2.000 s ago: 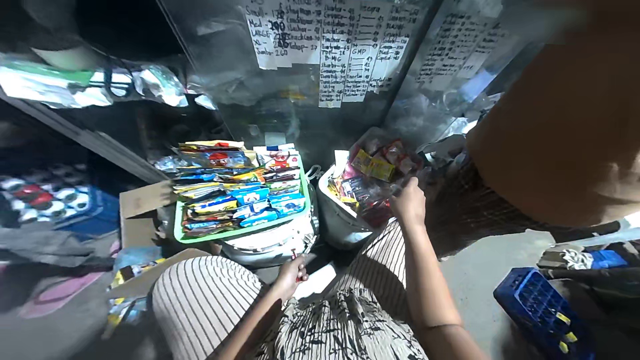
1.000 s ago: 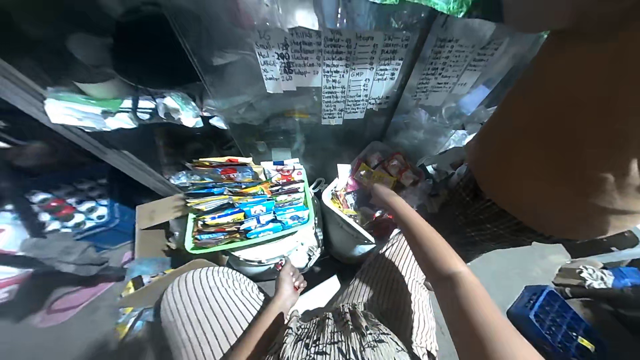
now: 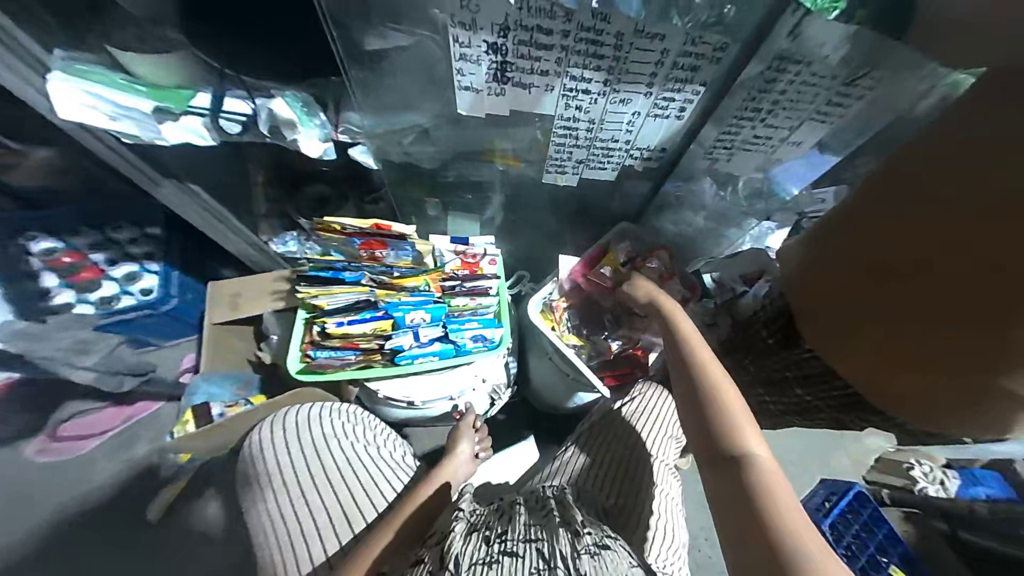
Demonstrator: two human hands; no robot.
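Note:
My left hand [image 3: 468,442] is closed above my lap, with a small dark and red thing at its thumb that is too small to name. Over the white plastic bin [image 3: 570,357], my right hand [image 3: 642,294] reaches into colourful packets and clear plastic; its fingertips are partly hidden, and whether it grips a packet cannot be told. To the left, a light green tray [image 3: 400,373] holds rows of upright sachets [image 3: 416,314] and rests on a white container [image 3: 432,397].
An open cardboard box [image 3: 232,302] and pink slippers [image 3: 94,430] lie left. Blue crates stand far left [image 3: 152,308] and lower right [image 3: 860,524]. Handwritten sheets [image 3: 600,104] hang on the glass ahead. Another person's body [image 3: 920,264] is close at the right.
Two seconds ago my right hand was at the near right side of the bin's packets; it has since moved further in over them. My left hand stays low in front of my lap.

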